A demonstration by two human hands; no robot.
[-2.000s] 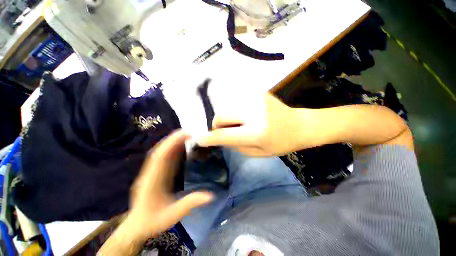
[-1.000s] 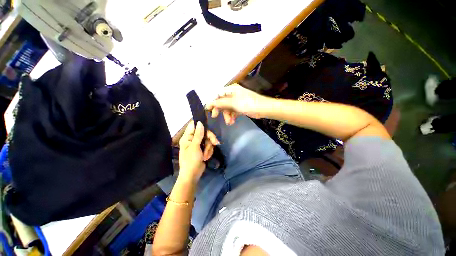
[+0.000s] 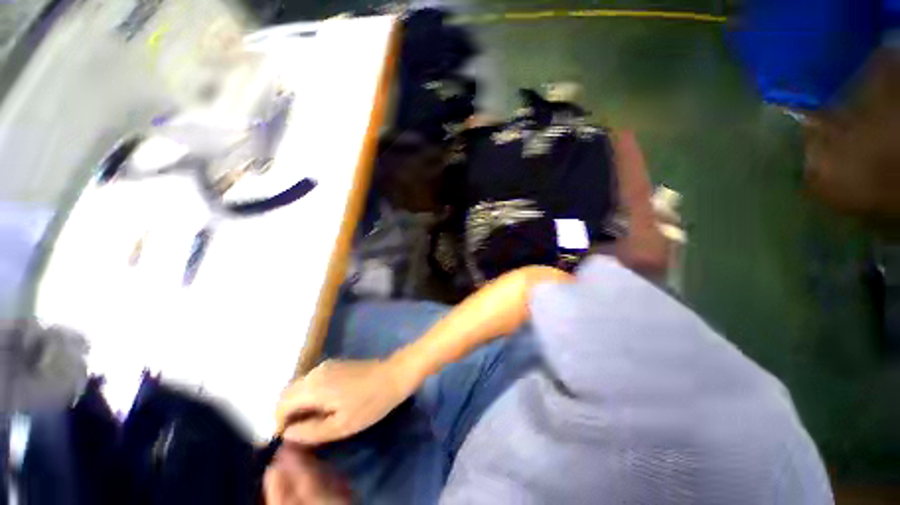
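Observation:
The head view is blurred. My right hand (image 3: pixel 340 399) is at the table's front edge above my lap, fingers curled. My left hand (image 3: pixel 304 480) is below it, close to it, blurred and cut off by the bottom edge. Dark material shows around the hands, but whether either hand grips it cannot be told. A black garment (image 3: pixel 178 444) lies at the bottom left, partly cut off. A narrow curved black strip (image 3: pixel 271 202) lies on the white table (image 3: pixel 266 316). Dark thread snips (image 3: pixel 197 254) lie nearer, left of the strip.
A blurred grey-white machine part (image 3: pixel 232 143) stands at the table's far end. Black embroidered pieces (image 3: pixel 543 178), with a white label (image 3: pixel 571 234), are heaped beyond the table edge. A blue shape (image 3: pixel 809 44) is at top right over green floor (image 3: pixel 730 256).
The view has swung right, moving the table and black garment left and bringing in the blue shape. The strip my left hand held a second ago no longer shows clearly.

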